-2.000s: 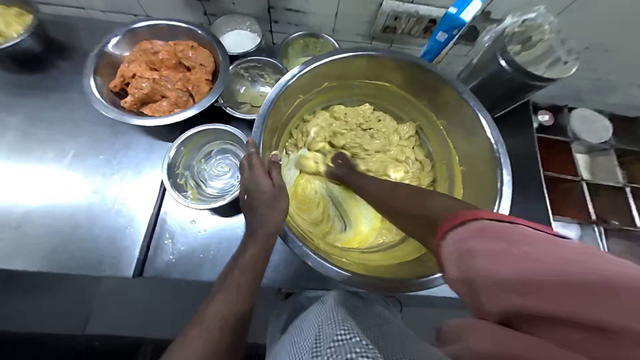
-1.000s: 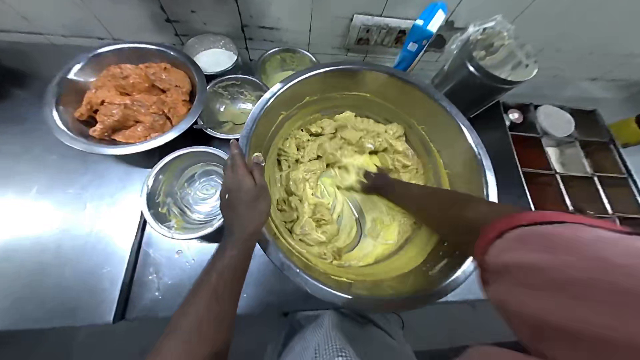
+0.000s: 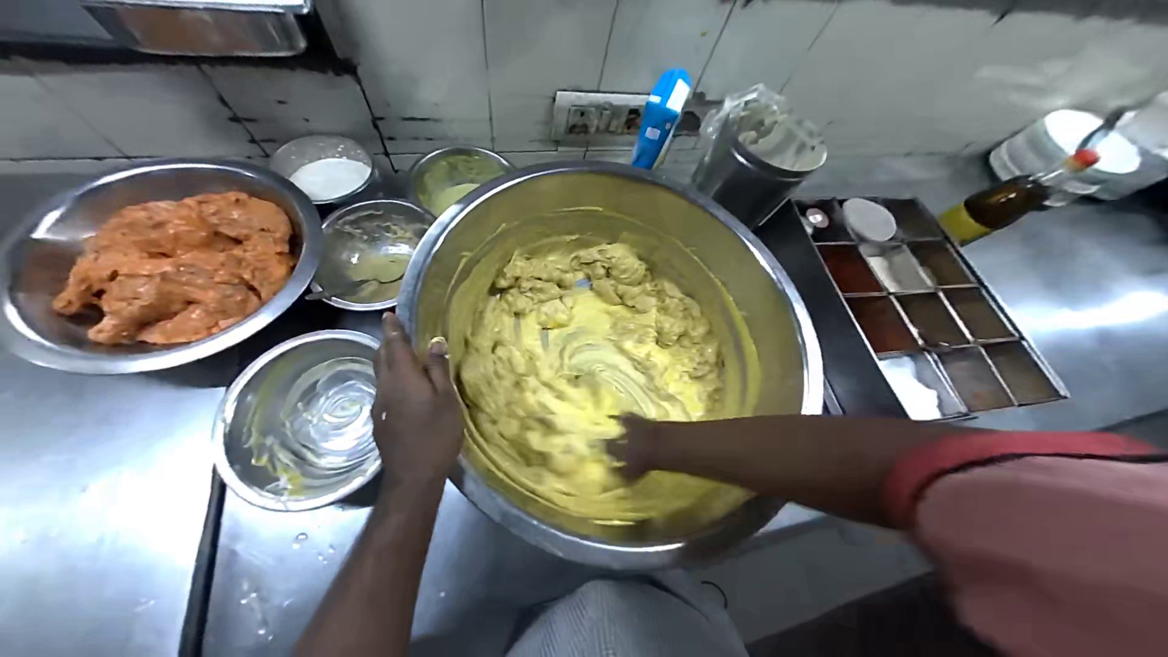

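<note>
A large steel bowl (image 3: 794, 338) holds pieces in a thick yellow-green marinade (image 3: 666, 319). My left hand (image 3: 417, 401) grips this bowl's left rim, with the thumb over the edge. Down in the lower middle of the marinade is my right hand (image 3: 630, 447), blurred and coated; its fingers are partly hidden, so whether they close on anything cannot be told. Just left of my left hand lies a smaller steel bowl (image 3: 301, 429) smeared with white and yellow residue.
Orange marinated meat (image 3: 192, 265) fills a steel bowl at the left. Behind stand a bowl of white powder (image 3: 330, 178), two small smeared bowls (image 3: 365, 255), a blue-handled tool (image 3: 659, 119) and a steel container (image 3: 753, 173). A compartmented spice tray (image 3: 931, 310) and an oil bottle (image 3: 995, 208) are at the right.
My right hand has moved from the middle of the marinade toward the lower part of the bowl. My left hand stays on the left rim. The view has shifted, showing more at the right.
</note>
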